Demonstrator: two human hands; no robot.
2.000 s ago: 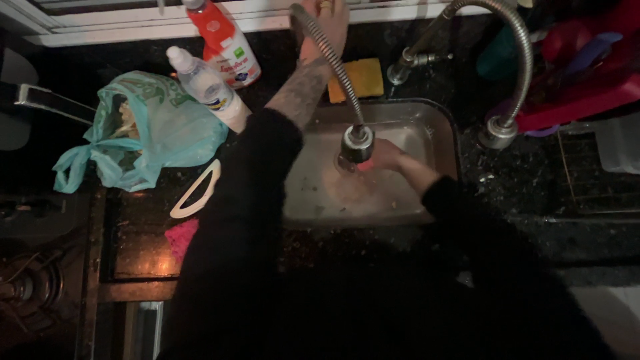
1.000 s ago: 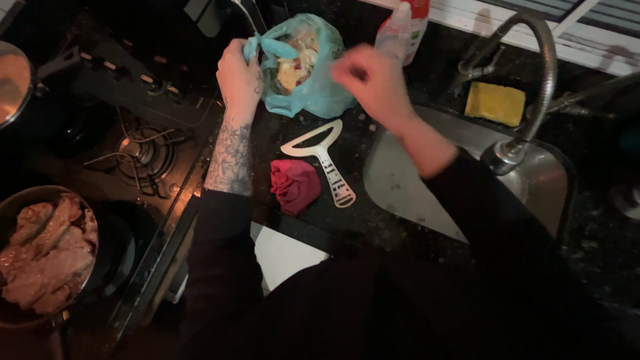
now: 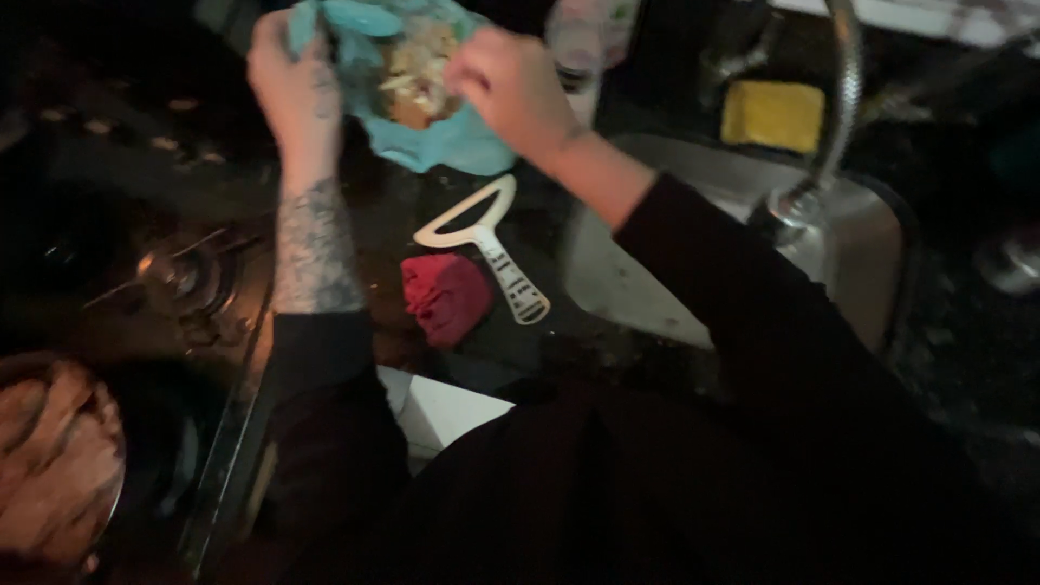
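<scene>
At the top of the head view, my left hand (image 3: 288, 81) grips the rim of a turquoise plastic bag (image 3: 439, 149). Food scraps (image 3: 418, 73) show in the bag's mouth. My right hand (image 3: 520, 93) is at the bag's right edge with its fingers bent; blur hides whether anything is between them. Below the bag lies a pale plastic utensil with a slotted handle and a looped head (image 3: 508, 276). A crumpled red cloth (image 3: 447, 298) rests beside its handle on the dark counter.
At right is a steel sink (image 3: 634, 268) with a flexible metal faucet (image 3: 845, 89); a yellow sponge (image 3: 773, 115) sits behind it. Bottles (image 3: 578, 41) stand beyond the bag. On the left are a stove burner (image 3: 183, 272) and a pan of meat (image 3: 53, 463).
Two seconds ago my right hand was in the sink and my left near the window ledge; both are now at the bag. The view has swung left towards the stove.
</scene>
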